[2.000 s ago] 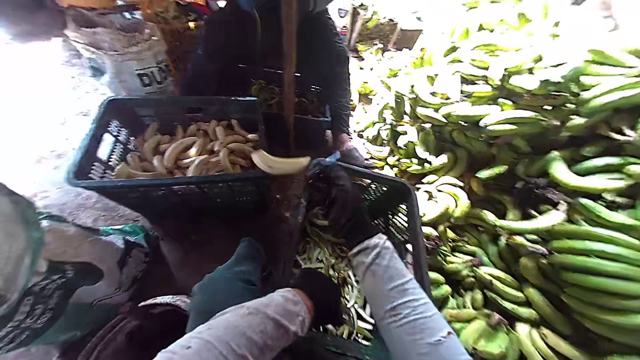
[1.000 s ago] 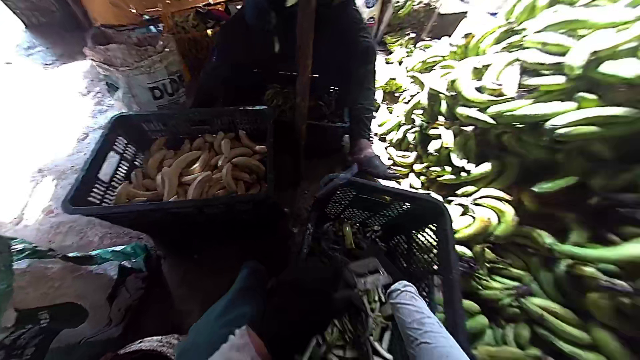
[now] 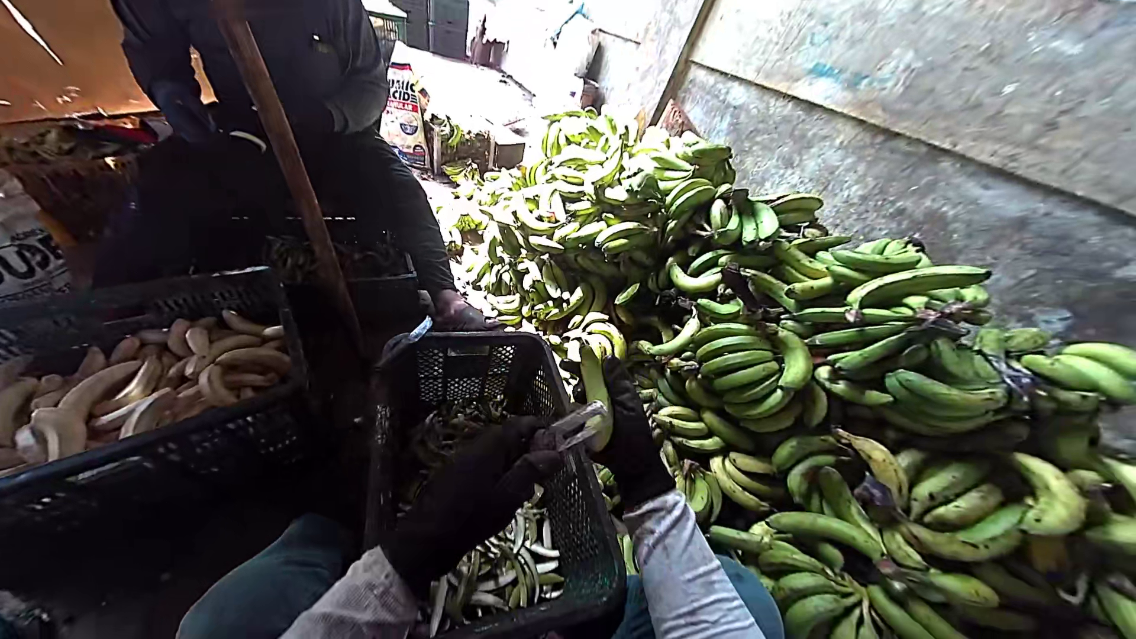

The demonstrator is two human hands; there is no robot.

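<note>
In a dark glove, my right hand (image 3: 626,435) grips an unpeeled green plantain (image 3: 596,395), held upright over the right rim of a black plastic crate (image 3: 497,342). My left hand (image 3: 484,484), also gloved, is shut on a small metal peeling tool (image 3: 575,426), whose end lies against the plantain. Beneath my hands, the crate holds many strips of green peel (image 3: 510,564). Peeled plantains (image 3: 133,382) fill another black crate (image 3: 293,333) at the left.
A large heap of green plantain bunches (image 3: 754,355) covers the right side, up to a concrete wall (image 3: 887,133). Across from me sits a person in dark clothes (image 3: 346,80), behind a slanting wooden pole (image 3: 284,142). Printed sacks (image 3: 404,115) stand farther back.
The view has swung toward the heap on the right. A peeled plantain was near my hands two seconds ago; now my right hand holds an unpeeled green one.
</note>
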